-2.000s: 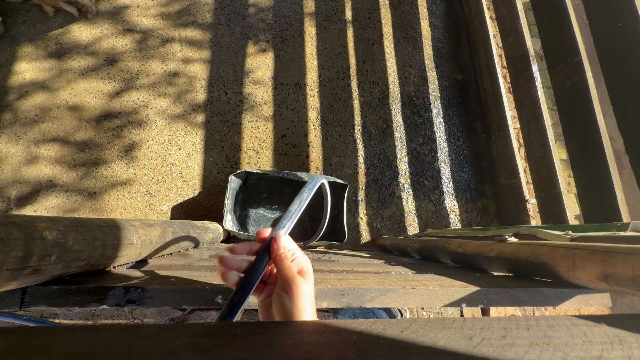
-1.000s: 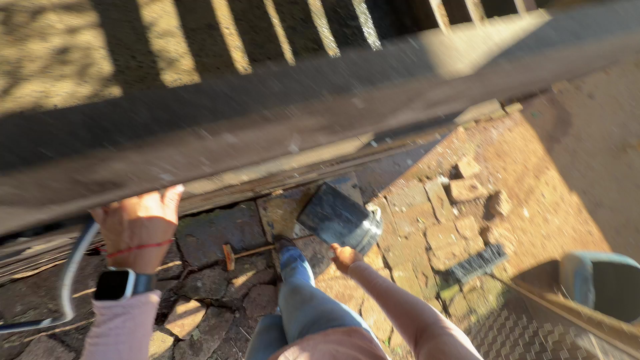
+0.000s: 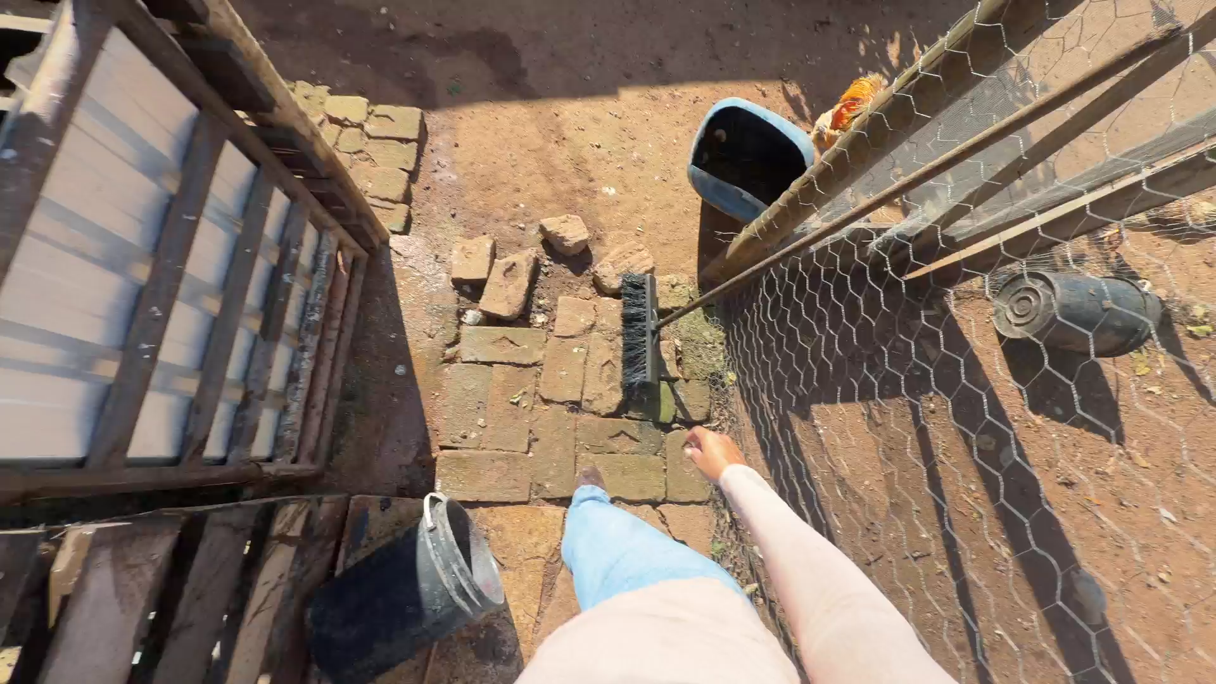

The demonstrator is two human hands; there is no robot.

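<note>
My right hand (image 3: 712, 453) hangs over the brick paving, its fingers partly curled; whether they are closed cannot be told, and I see nothing in them. Just beyond it stands a broom with dark bristles (image 3: 638, 332), its long wooden handle (image 3: 817, 233) leaning against the wire-mesh fence. To the lower left is a dark plastic bucket (image 3: 380, 589) with a pale handle at its rim. My left hand is out of view.
Loose bricks (image 3: 508, 285) lie beyond the paving. A blue-rimmed tub (image 3: 698, 180) stands by the fence post, with an orange-feathered chicken (image 3: 850, 104) beside it. Hexagonal wire mesh (image 3: 855, 380) runs along the right, a slatted wooden structure (image 3: 180, 294) along the left. Behind the mesh lies a black pot (image 3: 1073, 312).
The view has swung from the slatted enclosure to the brick path. My left hand, at the wooden rail a second ago, has left the view. My right hand, then at the dark bucket, is now away from it.
</note>
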